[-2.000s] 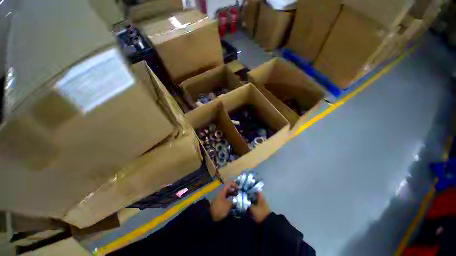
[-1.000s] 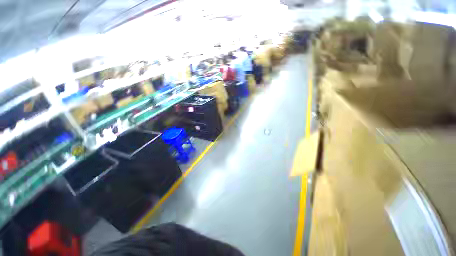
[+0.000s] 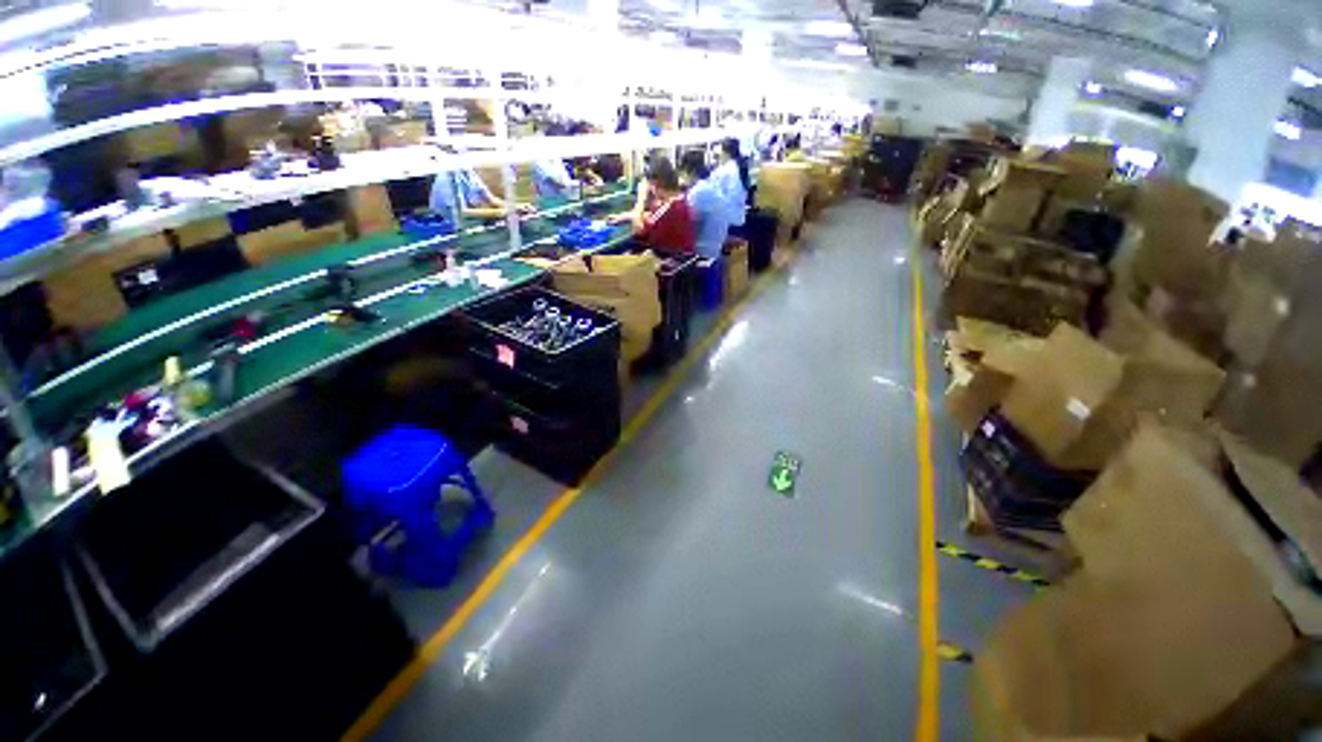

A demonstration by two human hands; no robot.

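Note:
Neither of my hands is in the picture. Nearest in front of me on the left, a deep black crate stands at the end of the line bench, with its grey-edged rim open. A blue plastic stool stands beside it on the floor. The green-topped line bench runs forward on the left, with small mixed parts near its close end. A stack of black crates beyond the stool holds silvery ring-like parts on top.
A grey aisle runs forward between yellow lines, with a green arrow sign on it. Cardboard cartons are piled along the right. Several people sit or stand at the bench, one in a red top.
My view has swung from open cartons of ring parts to the bench and aisle. My hands, which held silvery parts two seconds ago, are out of the picture. The stool looks nearer.

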